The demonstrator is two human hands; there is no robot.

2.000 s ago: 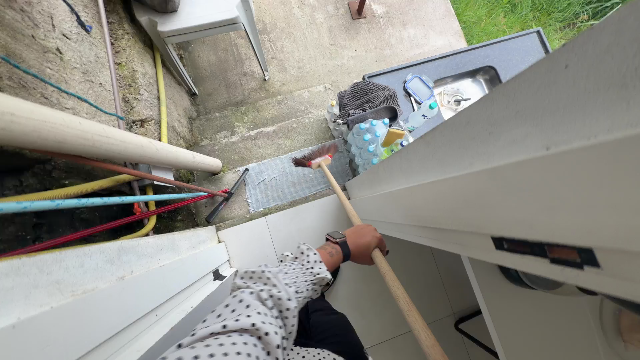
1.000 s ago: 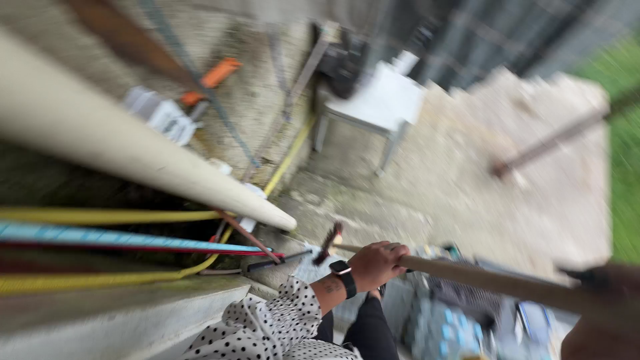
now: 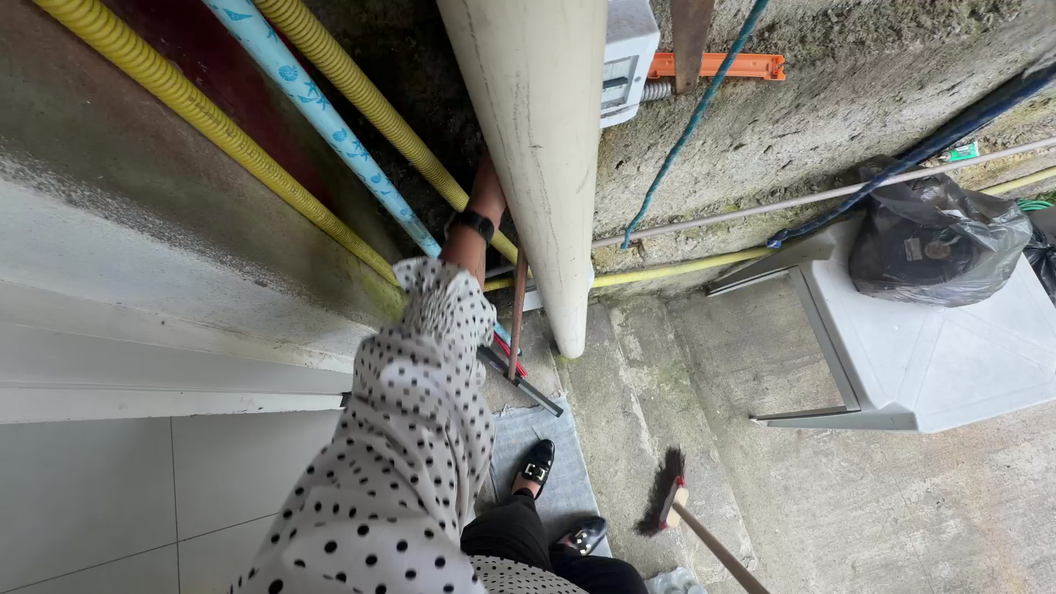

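My left hand (image 3: 488,188), with a dark watch at its wrist, reaches in behind the thick cream pipe (image 3: 544,165); its fingers are hidden. Close to it are a light blue patterned pole (image 3: 330,128), yellow corrugated hoses (image 3: 371,103) and a thin brown rod (image 3: 518,313). Below the forearm, a squeegee (image 3: 520,379) rests by the end of the grey mat (image 3: 569,478). The broom (image 3: 672,499), with dark red-brown bristles, is at the lower right over the concrete step, its wooden handle leaving the view at the bottom. My right hand is out of view.
At the right, a white plastic stool or table (image 3: 932,355) carries a black plastic bag (image 3: 940,239). A rough wall with a blue rope (image 3: 693,132) and a meter box (image 3: 627,62) runs behind. Concrete steps (image 3: 652,371) lie beyond the mat, and a white door frame (image 3: 165,400) stands left.
My left hand has come off the broom handle and moved in behind the cream pipe. The broom head now lies farther right, over the step. The view has turned toward the wall.
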